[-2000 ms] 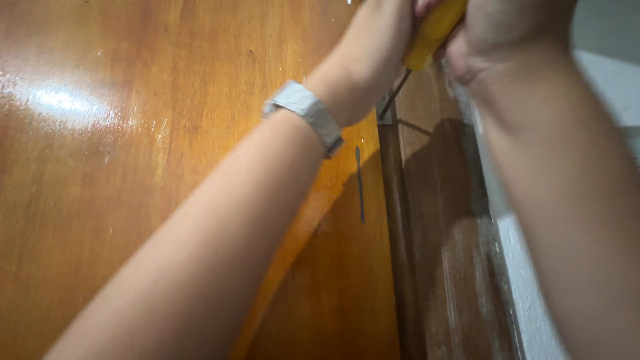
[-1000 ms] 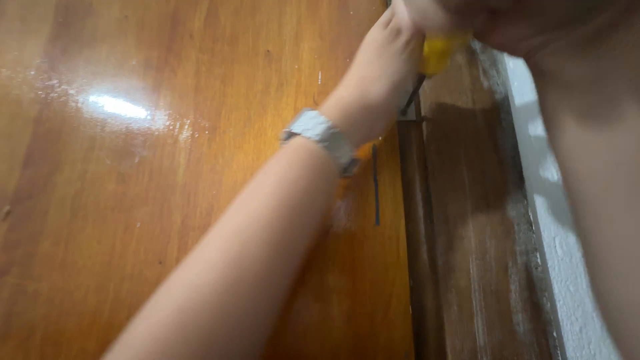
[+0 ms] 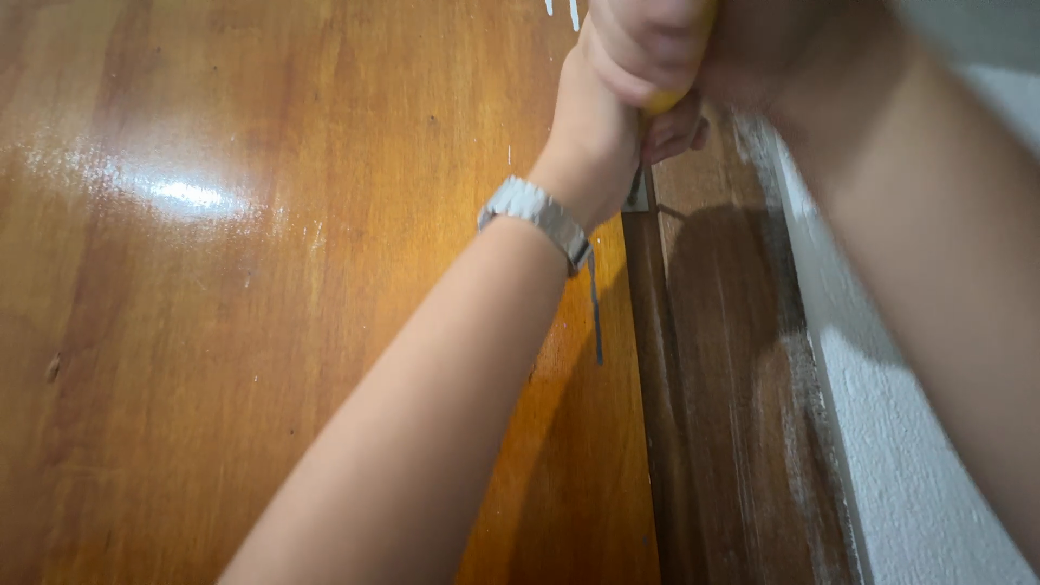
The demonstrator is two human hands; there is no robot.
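Observation:
The yellow handle of what looks like a screwdriver shows between my hands at the top. My right hand, blurred and partly cut off by the frame, is closed around that handle. Just below it, my left hand curls its fingers around the lower part of the tool, with a light metal-band watch on the wrist. A dark shaft runs down to a small metal plate at the edge of the varnished wooden door. The tool's tip cannot be made out.
A dark brown wooden frame runs along the door's right edge, with a white textured wall beyond it. Pale smears mark the frame, and a dark streak lies on the door beside my watch. Shadows of my arms cross both.
My right hand has shifted over the handle, hiding most of the yellow that showed two seconds ago. Both hands stay together by the metal plate. The view has shifted somewhat.

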